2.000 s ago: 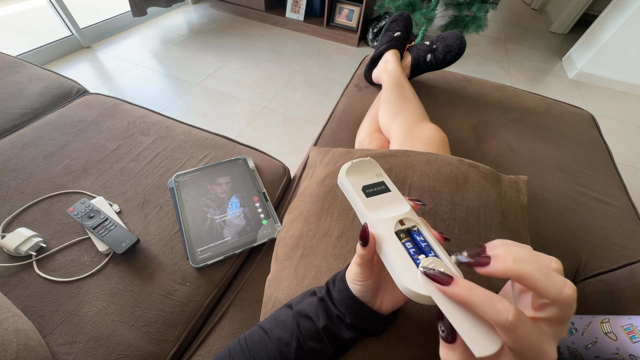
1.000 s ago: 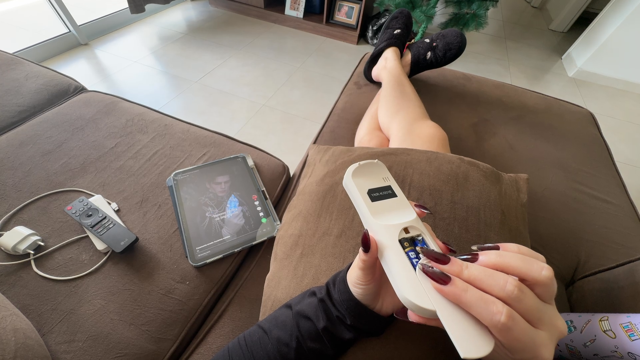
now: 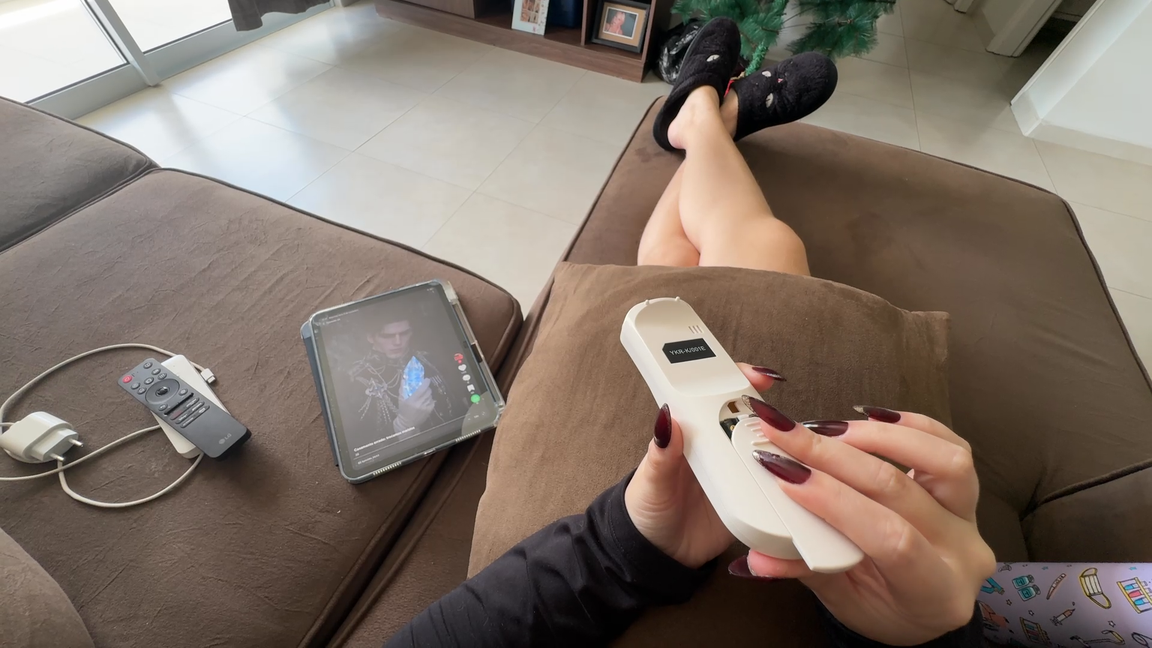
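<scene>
A white remote control (image 3: pixel 697 432) lies back side up in my left hand (image 3: pixel 675 504), whose thumb presses its left edge while fingertips show past its right edge. My right hand (image 3: pixel 900 513) grips the remote's white battery cover (image 3: pixel 792 495), fingers on top and thumb beneath. The cover lies lengthwise over the battery compartment (image 3: pixel 731 418) and juts past the remote's lower end. Only a small gap of the compartment shows at the cover's upper end; the batteries are mostly hidden. Both hands are above a brown cushion (image 3: pixel 612 360) on my lap.
On the brown sofa (image 3: pixel 225 270) to the left lie a tablet (image 3: pixel 405 387) with its screen lit, a dark LG remote (image 3: pixel 184 409) on a white power bank or similar block, and a white charger (image 3: pixel 40 438) with its cable. A patterned purple item (image 3: pixel 1071 603) is at the lower right.
The battery cover has moved up along the remote with my right hand, over the blue batteries that showed before. My left hand still holds the remote.
</scene>
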